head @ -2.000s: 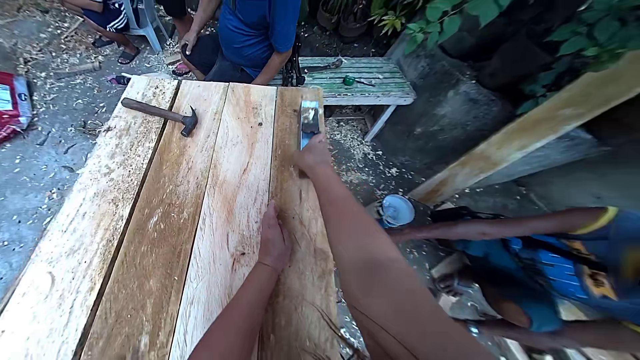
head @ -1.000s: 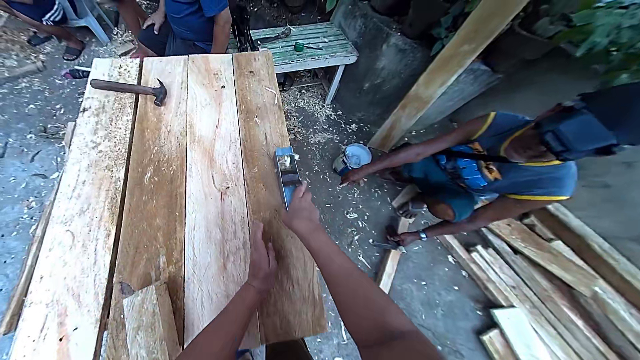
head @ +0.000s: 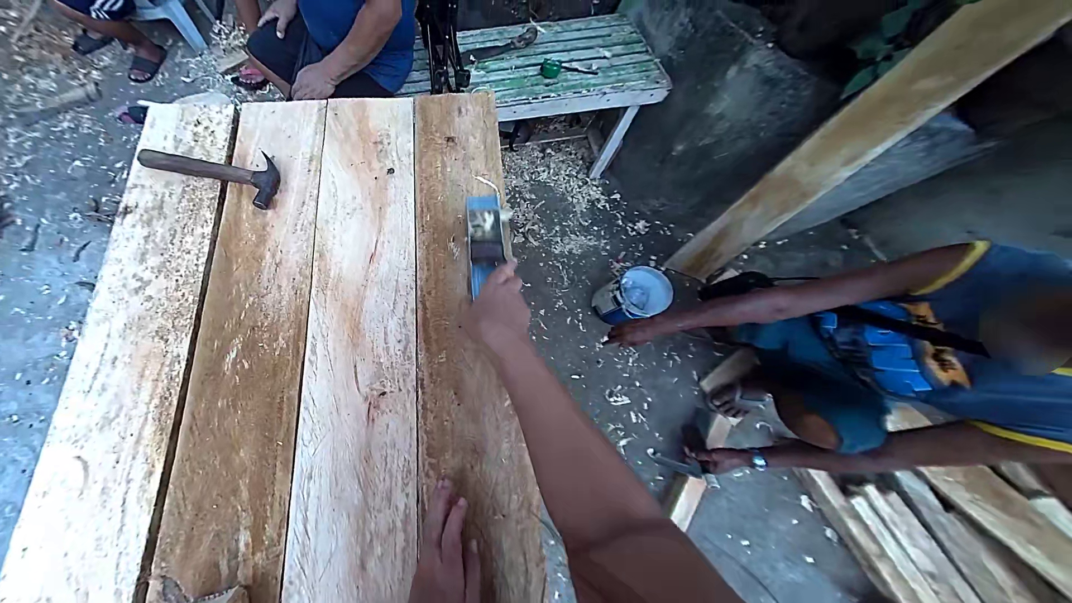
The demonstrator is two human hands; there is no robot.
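My right hand (head: 500, 311) grips the rear of a blue hand plane (head: 483, 226), which lies along the right edge of the rightmost wooden plank (head: 456, 352). A thin curl of shaving rises at the front of the plane. Flat on the same plank, near the bottom of the view, rests my left hand (head: 448, 544), with nothing in it. A claw hammer (head: 213, 174) with a wooden handle lies across the two left planks near their far end.
A person at the right crouches with a tool in one hand, the other near a white pail (head: 643, 292). Another sits behind the planks. A slatted bench (head: 578, 63), a leaning timber (head: 846, 146) and stacked lumber (head: 997, 511) stand about; shavings litter the ground.
Since one second ago, my right hand has pushed the plane away from me along the plank, and my left hand sits farther behind it. The view has shifted.
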